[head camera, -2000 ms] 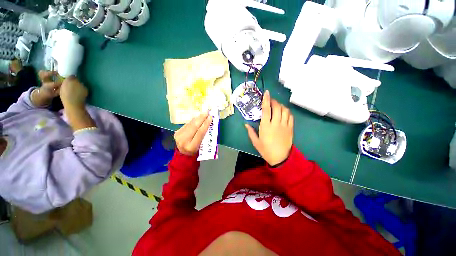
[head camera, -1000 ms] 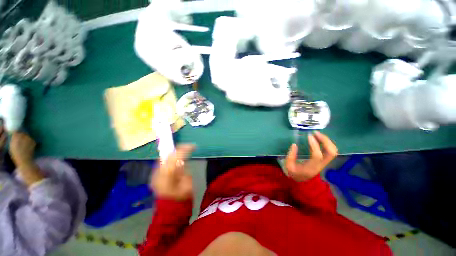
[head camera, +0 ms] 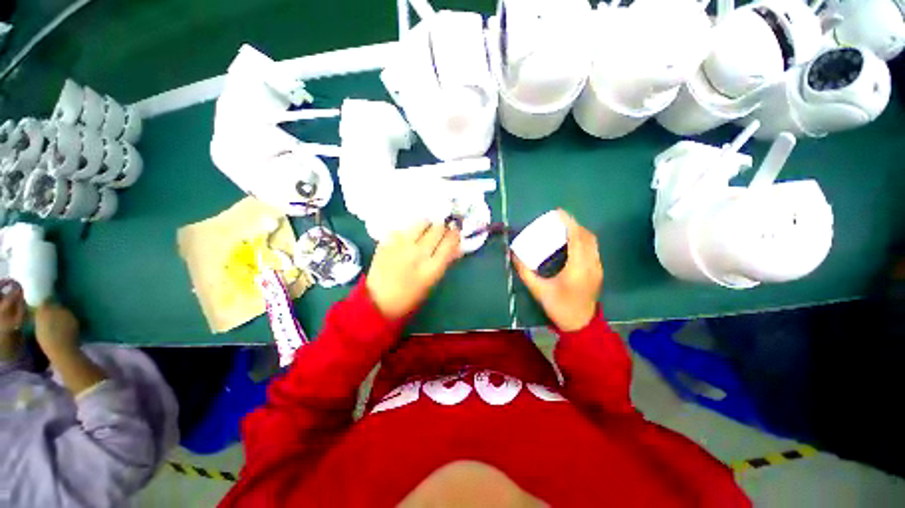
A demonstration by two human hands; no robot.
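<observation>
My right hand (head camera: 571, 273) holds a white end cover (head camera: 541, 240), tilted, with a dark underside. Dark wires run from it to the open end of a white camera housing (head camera: 369, 169) lying on the bench. My left hand (head camera: 412, 263) is on that housing's open end, fingertips by the wires; its grip is partly hidden. Left of it, another housing (head camera: 243, 139) lies open, wired to a cap with a circuit board (head camera: 327, 256). The glue tube (head camera: 282, 316) lies with its tip on the cardboard piece (head camera: 213, 288), beside yellow paste (head camera: 241, 261).
White cameras (head camera: 541, 60) stand in a row at the back right. Another camera with antennas (head camera: 744, 223) lies at the right. Small white shells (head camera: 64, 154) are stacked at far left. A person in a lilac top (head camera: 84, 427) works at the left. The bench's front edge (head camera: 635, 319) runs before me.
My left hand has let go of the glue tube and moved right to the housing. My right hand has taken hold of the end cover and lifted it. The view has shifted.
</observation>
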